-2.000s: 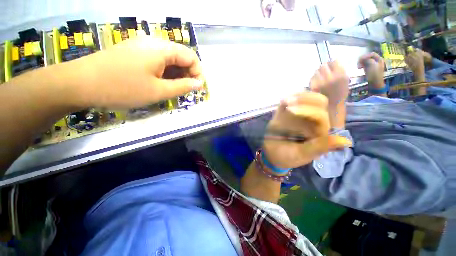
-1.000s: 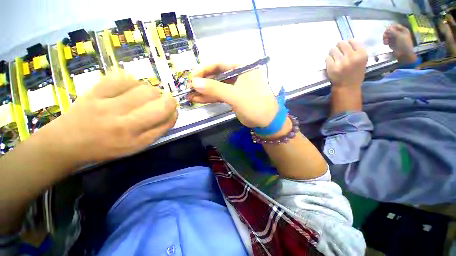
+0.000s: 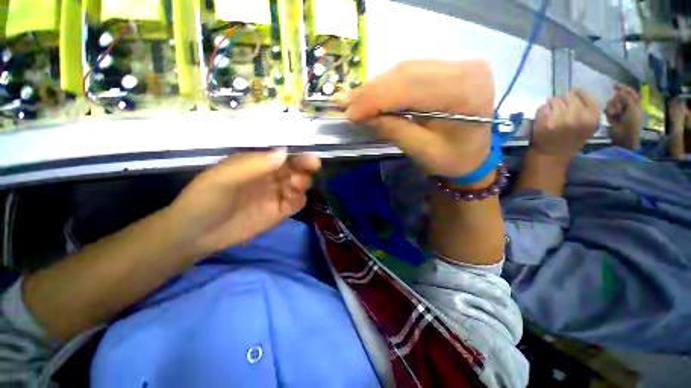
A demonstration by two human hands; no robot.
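My right hand [image 3: 428, 114] holds thin tweezers [image 3: 454, 117], with the shaft running back across the palm towards the wrist. Its fingertips are at the near end of the rightmost circuit board [image 3: 332, 68]. The tweezer tips are hard to make out there. Thin red lead wires [image 3: 322, 51] show on that board beside small round-topped capacitors. My left hand [image 3: 246, 193] is off the boards, in front of the bench edge, with fingers curled and thumb near the fingertips. I see nothing in it, but its palm side is partly hidden.
More boards with yellow strips [image 3: 188, 53] stand in a row to the left. The metal rail [image 3: 136, 161] runs along the near edge. A blue cord [image 3: 524, 57] rises from my right wrist strap. Another person's hands [image 3: 564, 121] and grey sleeve are at the right.
The view has moved closer to the boards' near ends. My left hand has drawn back from the boards to below the rail. My right hand, raised off the bench at first, is at the rightmost board with the tweezers.
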